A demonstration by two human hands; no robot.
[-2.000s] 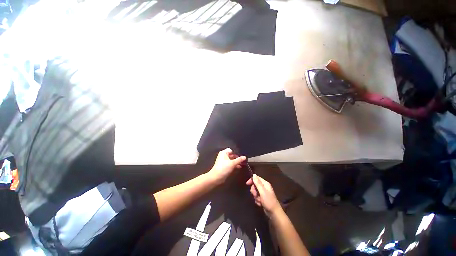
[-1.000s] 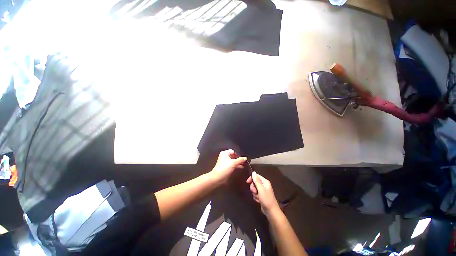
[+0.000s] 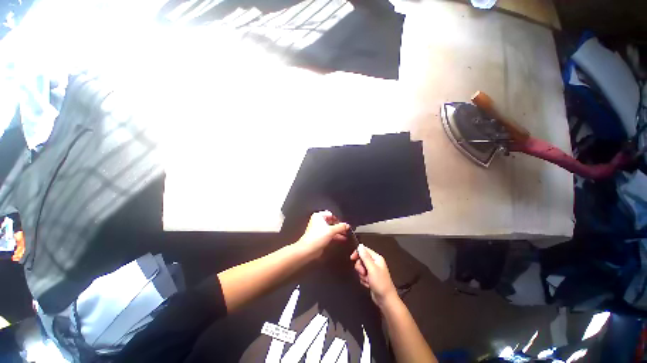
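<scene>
A flat black cut panel [image 3: 365, 177] with a stepped far edge lies at the near edge of the pale table [image 3: 496, 205]. My left hand [image 3: 324, 232] pinches the panel's near edge, fingertips together. My right hand [image 3: 372, 271] is just right of and below it, below the table edge, closed on a thin dark item that spans the gap between both hands. The item is too small and dark to tell whether it is a tool or a strip of cloth.
A steam iron [image 3: 472, 133] with a dark red hose [image 3: 567, 156] rests at the right. A second black panel [image 3: 355, 42] lies at the far side. A large dark garment pile [image 3: 85, 191] is at the left, pale cut pieces [image 3: 128, 298] below it. Cloth heaps [image 3: 603, 92] stand right.
The view has shifted slightly, so the iron and far panel appear a little further right. Both hands keep nearly the same place and grip.
</scene>
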